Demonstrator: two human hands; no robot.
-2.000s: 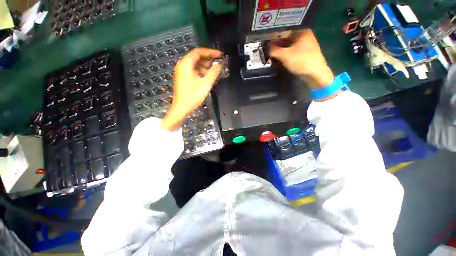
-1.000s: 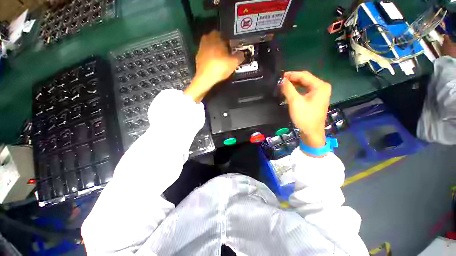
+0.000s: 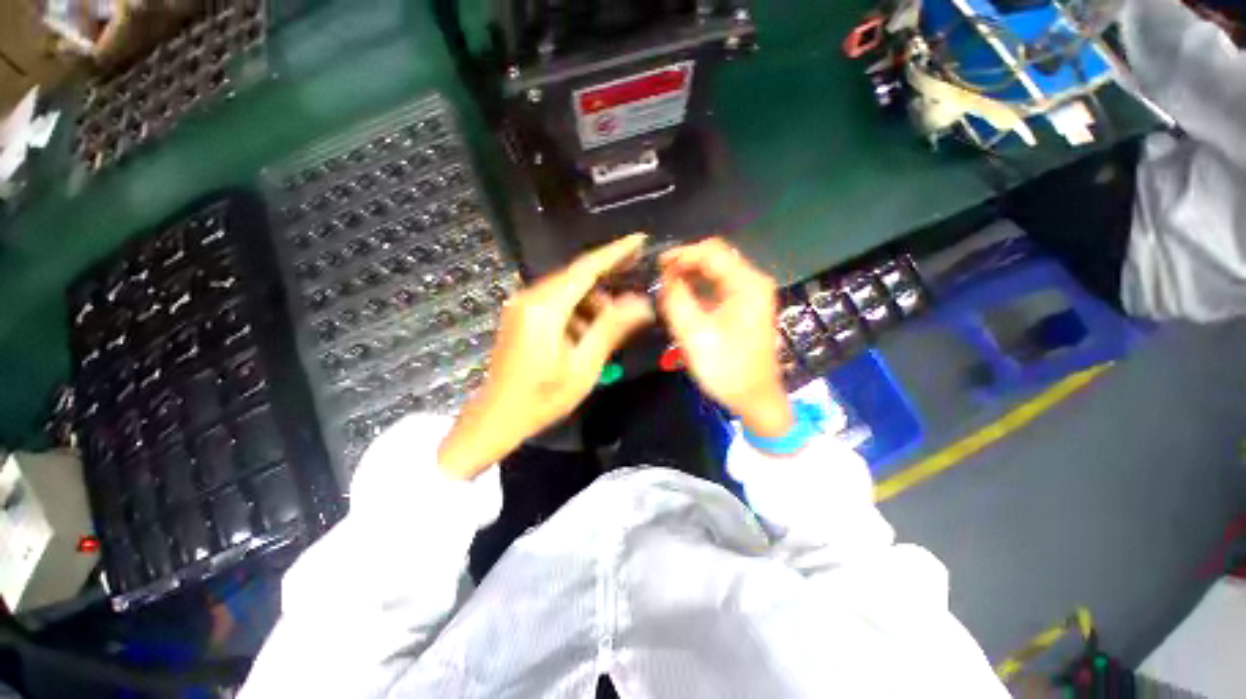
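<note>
My left hand (image 3: 540, 341) and my right hand (image 3: 724, 317) meet over the front of the black press fixture (image 3: 601, 89). A small dark module (image 3: 635, 273) with a glint is held between the fingertips; blur and fingers hide its detail. My right hand wears a blue wrist strap (image 3: 806, 421). The press head, with its red-and-white label (image 3: 634, 103), is behind my hands, and a silvery metal part (image 3: 625, 168) shows under it. A green button (image 3: 611, 373) and a red button (image 3: 671, 358) show beside and below my hands.
Clear blister tray (image 3: 390, 260) and black blister tray (image 3: 191, 396) lie to the left. Another tray (image 3: 171, 82) is at the far left back. A black pocket strip tray (image 3: 854, 307) and blue bin (image 3: 881, 396) are right. A blue item with cables (image 3: 1011, 55) and another person's sleeve (image 3: 1186, 225) are far right.
My left hand has left the fixture nest and come towards me. My right hand has moved left to meet it. The view has shifted, showing more of the press head.
</note>
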